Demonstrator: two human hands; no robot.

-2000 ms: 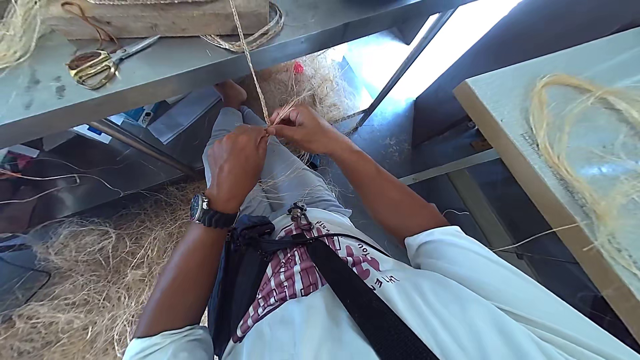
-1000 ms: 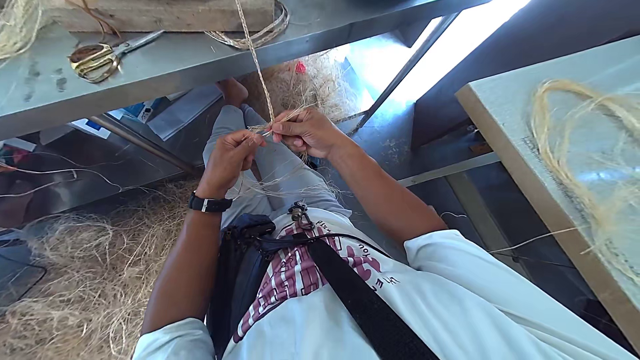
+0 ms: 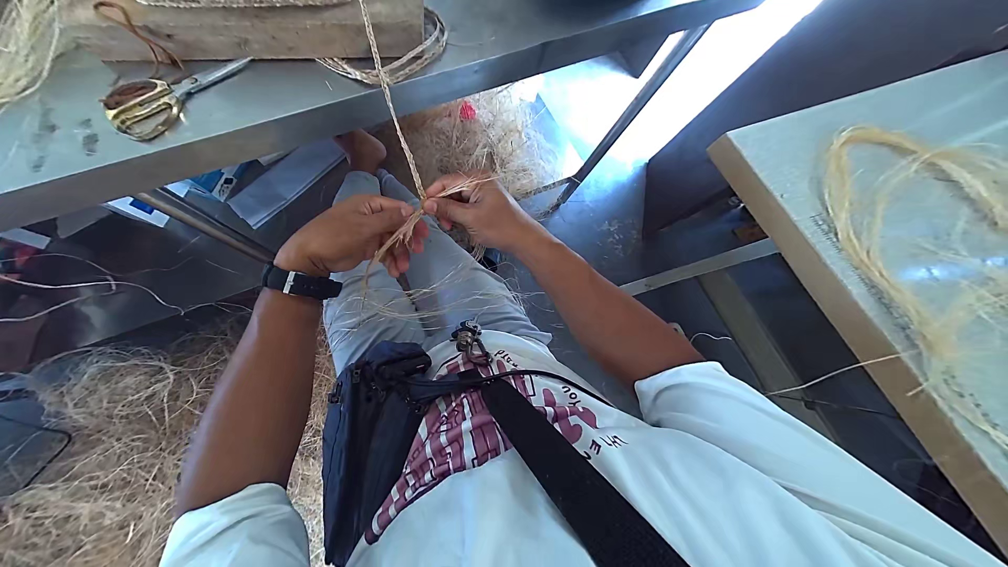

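Observation:
A braided natural-fibre cord point(image 3: 396, 118) runs taut from the metal table down to both hands, over the lap. My left hand point(image 3: 358, 236) grips loose fibre strands point(image 3: 391, 242) at the cord's lower end, its fingertips close to the braid. At the same end my right hand point(image 3: 478, 211) pinches the fibres between thumb and forefinger, with some strands fanning over its knuckles. The two hands nearly touch. A coil of thin cord point(image 3: 409, 64) lies on the table beside a wooden block point(image 3: 260, 33). Gold-handled scissors point(image 3: 150, 106) rest near the table's front edge.
A metal table point(image 3: 236, 130) spans the upper left. On the right stands a pale-topped table point(image 3: 795, 150) bearing a loose fibre hank point(image 3: 874, 260). Heaps of fibre point(image 3: 118, 457) cover the lower left, and more fibre point(image 3: 504, 142) lies beyond the legs. A metal table leg point(image 3: 630, 114) slants down nearby.
The left hand has turned, so its back and the watch strap's buckle now show differently. Both hands remain at the cord's lower end.

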